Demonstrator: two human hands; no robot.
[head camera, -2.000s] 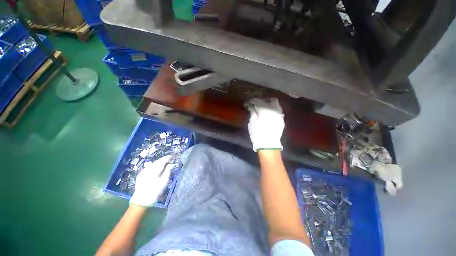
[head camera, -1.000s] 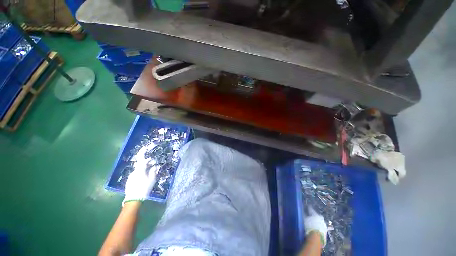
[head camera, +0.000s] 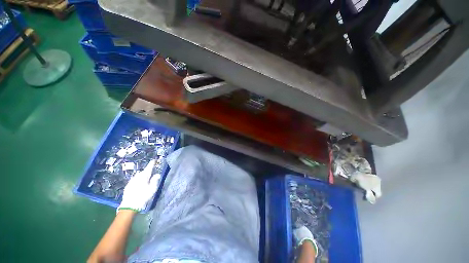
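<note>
My left hand (head camera: 140, 189), in a white knit glove, lies over the left blue bin (head camera: 95, 197) with its fingertips at the bright metal parts (head camera: 129, 165). My right hand (head camera: 304, 236), small and partly cut off at the sleeve side, reaches into the right blue bin (head camera: 345, 221) among greyish metal parts (head camera: 311, 208). Its fingers are down in the heap and I cannot tell whether either hand grips a part.
The press frame (head camera: 247, 67) crosses the top of the view over the reddish-brown table (head camera: 226, 115). A slotted clamp (head camera: 204, 86) sits on it. Dirty rags (head camera: 355, 167) and a red stick (head camera: 331, 169) lie at its right end. Blue totes (head camera: 121, 61) and a pale green stand base (head camera: 47, 68) are at left.
My right hand has moved from under the press down into the right bin and stays there. My left hand stays at the left bin. The whole view has shifted and tilted.
</note>
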